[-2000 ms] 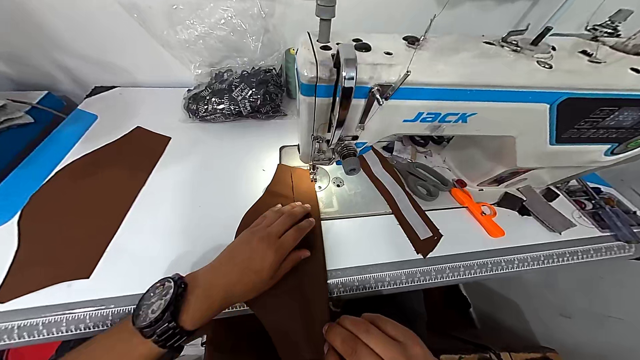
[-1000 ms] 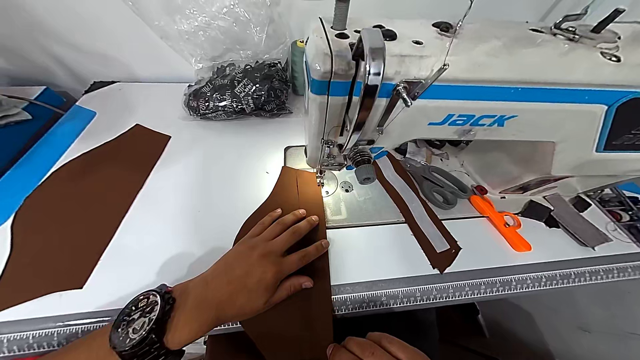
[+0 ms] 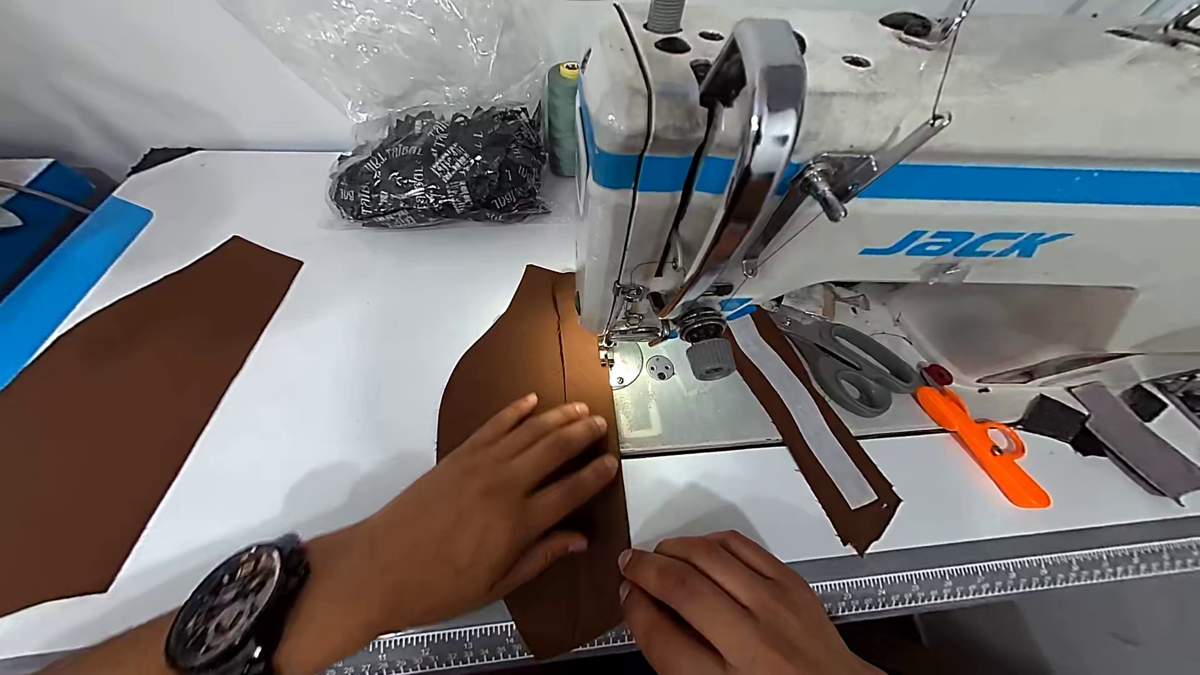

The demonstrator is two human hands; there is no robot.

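Note:
My left hand (image 3: 487, 506), below a dark wristwatch (image 3: 239, 605), lies flat with fingers apart on a brown fabric piece (image 3: 506, 366). The fabric's right edge runs under the presser foot (image 3: 607, 354) of a white and blue Jack sewing machine (image 3: 975, 211); a seam or fold line runs along it. My right hand (image 3: 722, 600) is at the fabric's lower right edge, thumb and fingertips close together; whether they pinch the cloth is not clear. The machine's lamp lights the cloth beside the needle plate (image 3: 630, 367).
Another brown fabric piece (image 3: 159, 412) lies at the left. Right of the needle are a brown strip with white backing (image 3: 816, 422), grey-handled scissors (image 3: 853, 370) and an orange thread snipper (image 3: 994, 455). Behind stand a bag of black labels (image 3: 441, 169) and a green thread cone (image 3: 562, 117). A measuring tape (image 3: 984, 577) edges the table.
The brown fabric's lower end now shows on the table's front edge, below my left hand. My right hand has come up nearer the table edge. The view has moved closer to the machine.

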